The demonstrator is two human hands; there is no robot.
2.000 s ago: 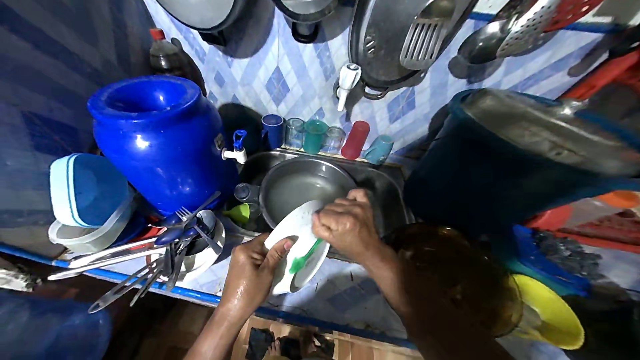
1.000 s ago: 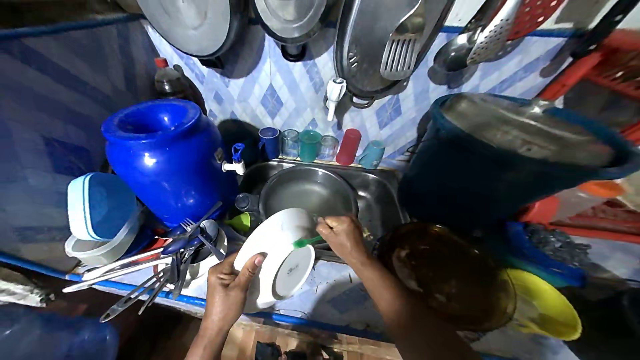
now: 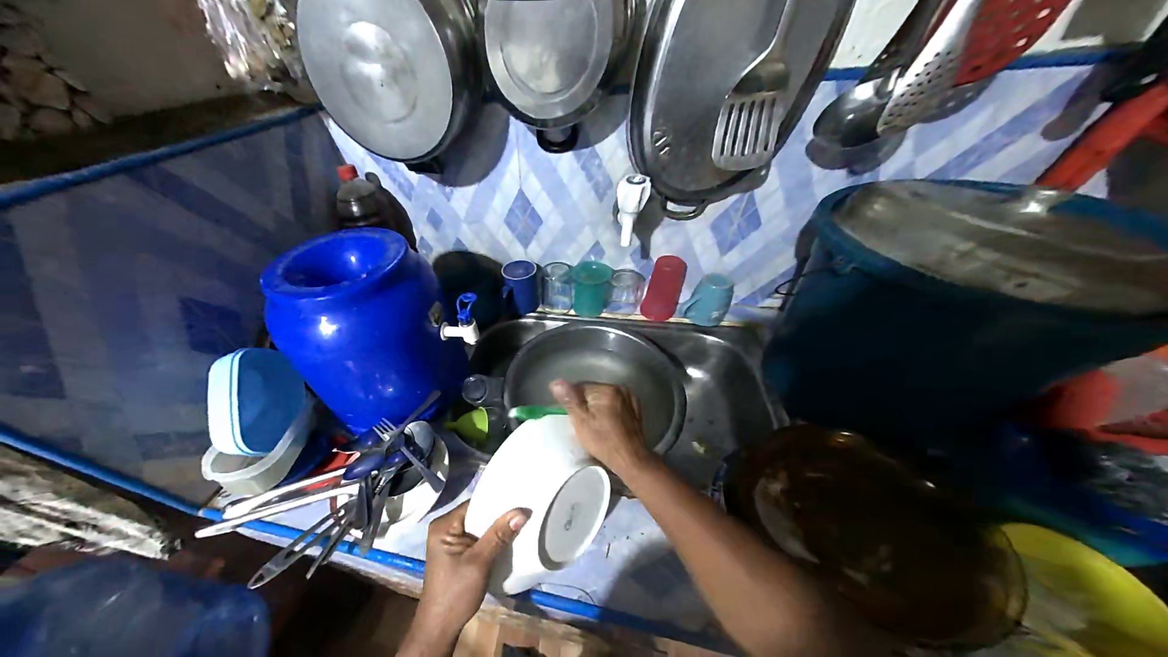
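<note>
A white dish (image 3: 525, 497), its underside and foot ring facing me, is tilted over the front edge of the sink (image 3: 730, 383). My left hand (image 3: 474, 552) grips its lower left side, thumb on the underside. Above the dish's upper rim, my right hand (image 3: 607, 420) holds a green scrubbing item (image 3: 538, 412), mostly hidden by the fingers, so its exact kind is unclear. Behind the hands, a round metal basin (image 3: 593, 360) sits in the sink. A light green cup (image 3: 472, 425) and a clear glass (image 3: 481, 390) lie left of the basin.
Cups and glasses (image 3: 591, 287) line the sink's back ledge under a white tap (image 3: 631, 205). A blue water jar (image 3: 365, 328) and a container of cutlery (image 3: 415, 474) stand left. Right are a large dark teal drum (image 3: 912, 347), a brown glass bowl (image 3: 876, 538) and a yellow basin (image 3: 1086, 593).
The dish has turned from showing its inside two seconds ago to showing its underside. My right hand has moved from the dish's right side to its upper rim with the green item.
</note>
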